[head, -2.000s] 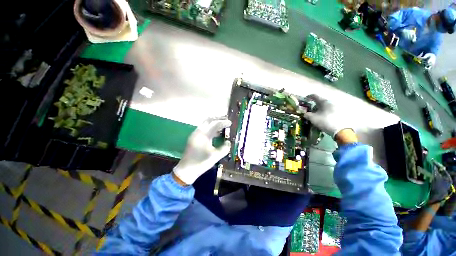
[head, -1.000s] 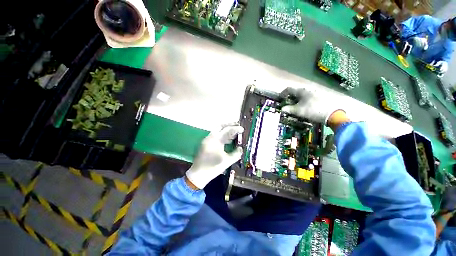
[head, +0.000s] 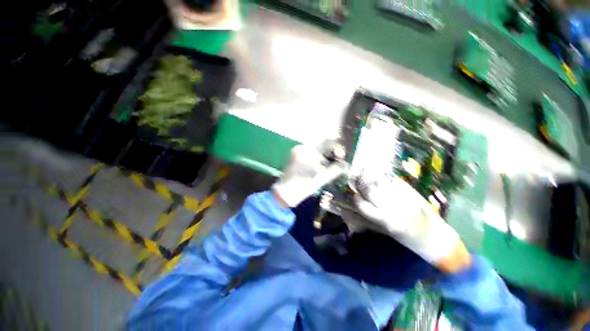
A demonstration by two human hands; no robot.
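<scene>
The dark wave solder pallet [head: 360,116] lies at the bench's front edge, with a circuit board [head: 410,155] and a long white bar [head: 375,143] in it. My left hand [head: 309,173], in a white glove, is at the pallet's left edge with its fingers around that edge. My right hand [head: 404,210], gloved, is over the pallet's near part, by the lower end of the white bar. It covers the near edge, and its fingertips are blurred. Whether it holds anything cannot be told.
A shallow parts tray [head: 220,87] with olive hold-down pieces [head: 169,97] is at the left. A black parts bin [head: 566,220] is at the right. Tweezers [head: 507,202] lie right of the mat [head: 471,174]. Circuit boards lie on the green conveyor [head: 414,55] behind.
My right hand has moved from the pallet's far side to its near side. The view has shifted, so bench and pallet sit differently, and the picture is now blurred. My left hand stays at the left edge.
</scene>
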